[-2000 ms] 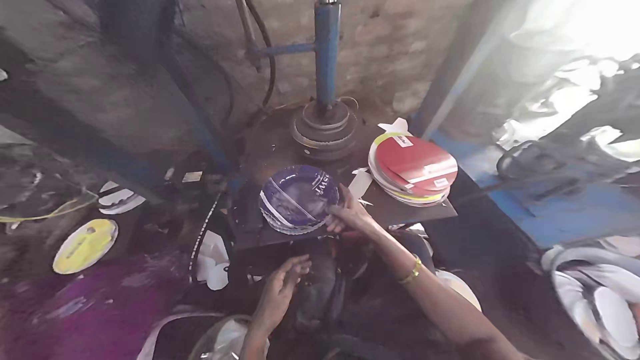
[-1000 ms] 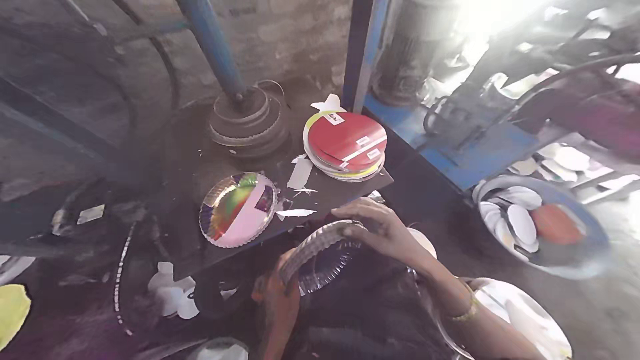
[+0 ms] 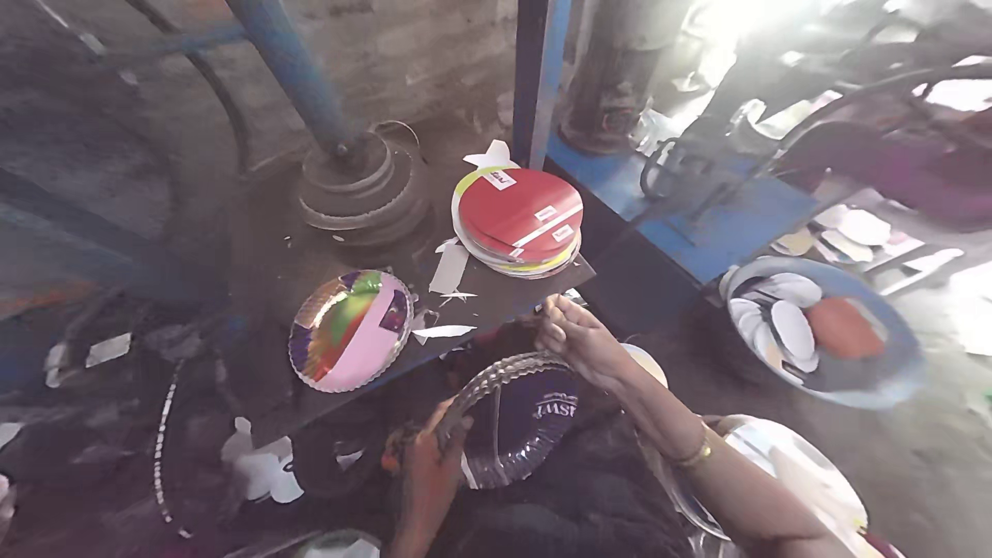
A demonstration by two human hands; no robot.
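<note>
My left hand [image 3: 438,457] grips the left edge of a dark blue paper plate with a fluted rim [image 3: 523,426], held tilted above my lap; its rim looks layered, perhaps a small stack. Just above the plate's right side is my right hand [image 3: 573,337], fingers bent together near the table edge; whether something small is between them I cannot tell. A multicoloured fluted plate [image 3: 353,329] lies at the front of the dark table. Behind it to the right rests a stack of flat round paper discs, red on top [image 3: 519,213].
A press with a round metal die [image 3: 360,186] stands at the back of the table. Paper scraps [image 3: 448,267] lie beside the discs. A blue post [image 3: 542,85] rises behind. On the right is a basin of discs [image 3: 821,333]; more scraps [image 3: 267,469] lie lower left.
The blue plate has moved off the table into my left hand, and a multicoloured plate now shows on the table. My right hand has come off the held plate's rim since one second ago. The view has swung right.
</note>
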